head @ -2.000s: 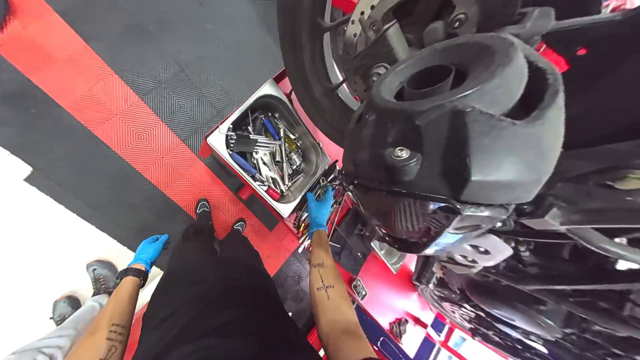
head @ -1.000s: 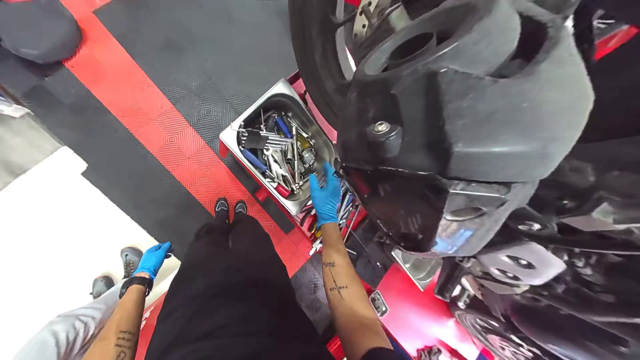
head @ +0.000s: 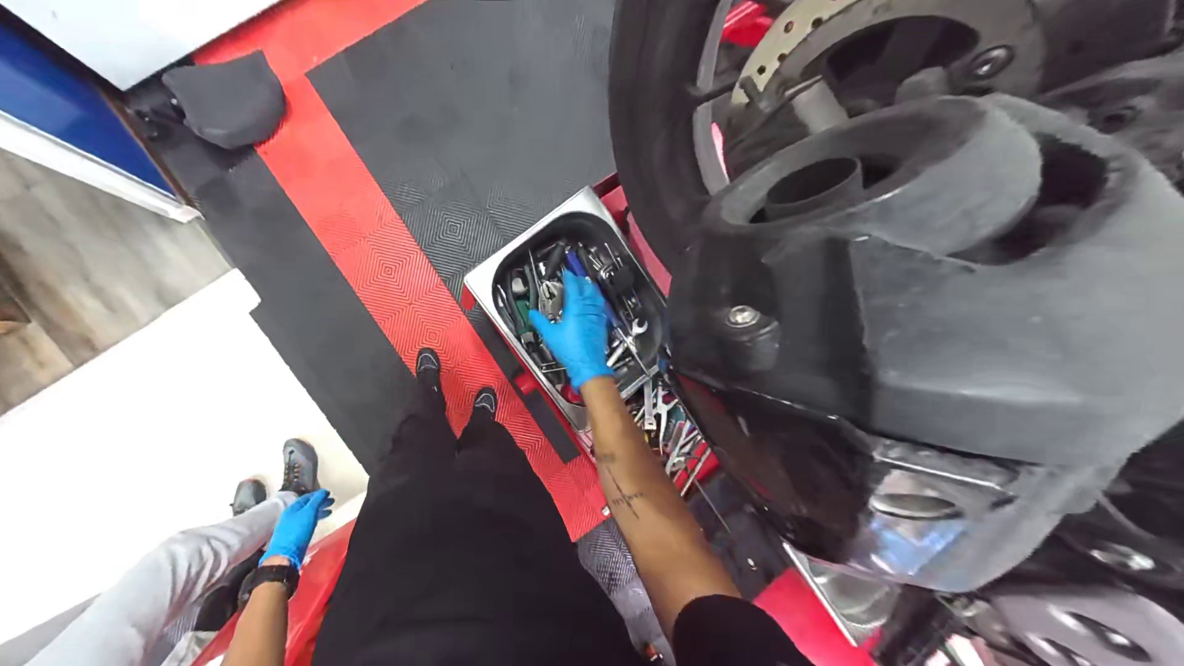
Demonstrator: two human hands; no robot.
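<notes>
In a blue glove, my right hand (head: 578, 333) reaches into a metal tray (head: 504, 259) of loose tools, its fingers spread over them. By its fingertips lies a blue-handled tool (head: 575, 263); whether it is touched cannot be told. An open-ended wrench (head: 638, 327) rests just right of the hand. My left hand (head: 298, 525), also gloved in blue, hangs at the lower left with its fingers loosely curled and nothing visible in it. More hand tools (head: 680, 435) lie in a red drawer or tray beside the metal one.
A motorcycle's exhaust silencer (head: 925, 333) and wheel tyre (head: 647, 120) stand close on the right. Red and black floor tiles (head: 379, 250) run past my feet. Another person's grey-clad leg (head: 157, 573) is at the lower left. A dark padded object (head: 227, 100) sits at the upper left.
My right hand has moved from the drawer of tools beside the metal tray to over the tools inside that tray. Tools in the tray lie differently. The view has shifted.
</notes>
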